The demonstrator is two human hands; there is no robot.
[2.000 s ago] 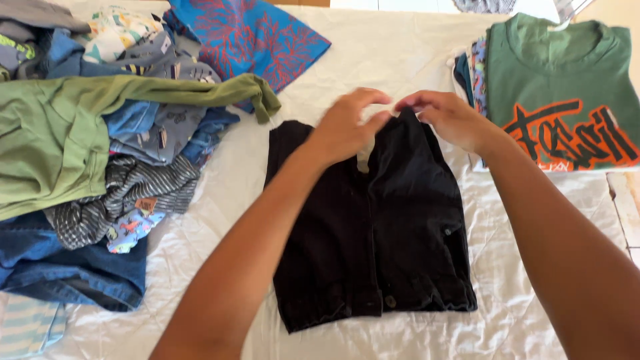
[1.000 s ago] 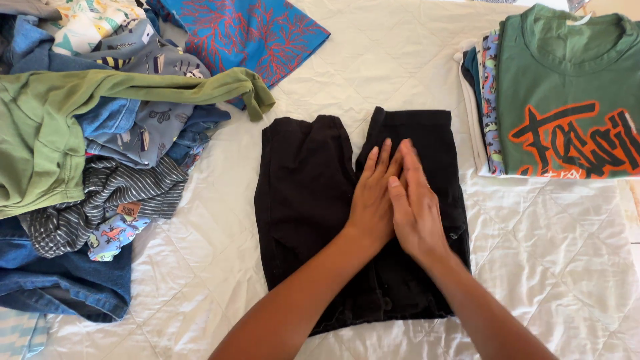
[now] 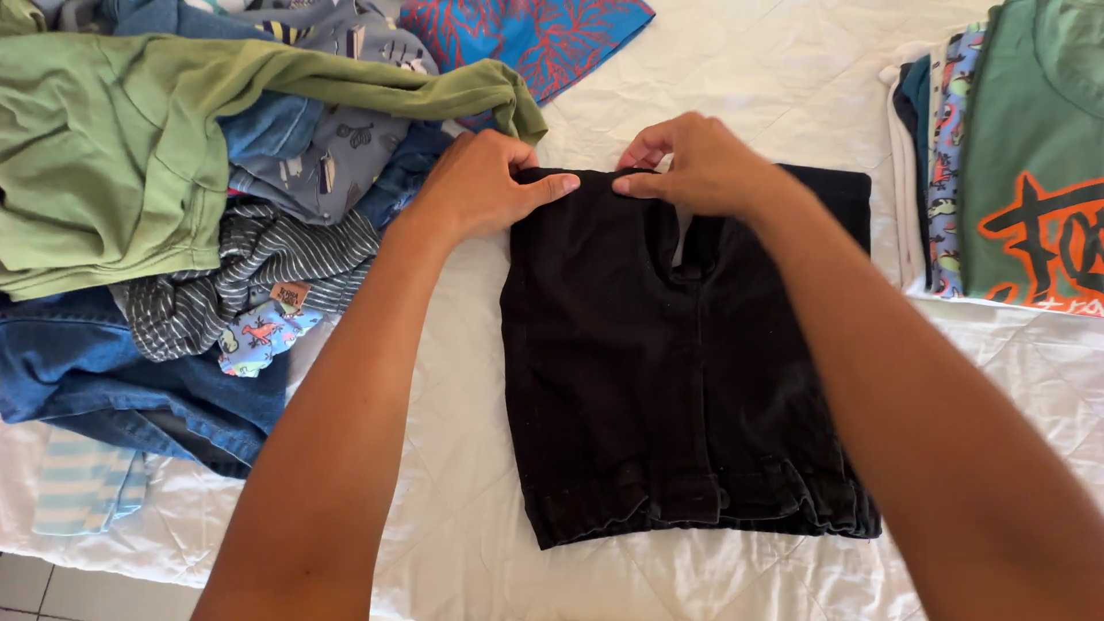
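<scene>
A pair of black shorts (image 3: pixel 604 362) lies on a white quilted cover, its gathered waistband toward me and its leg openings at the far side. At the far left corner of one leg hem, my left hand (image 3: pixel 492 185) pinches the cloth, thumb on top. My right hand (image 3: pixel 690 164) grips the same hem at its inner corner, beside the gap between the legs. The other leg lies flat, partly hidden under my right forearm.
At the left is a heap of clothes with a green garment (image 3: pixel 112 147), a striped grey garment (image 3: pixel 285 250) and blue denim (image 3: pixel 147 371). Blue cloth with a red coral print (image 3: pixel 535 43) lies beyond. Folded clothes, a green printed T-shirt (image 3: pixel 1026 172) among them, are at the right.
My hands were together on the right leg of the shorts one second ago. They have moved left and apart, and now hold the left leg's hem.
</scene>
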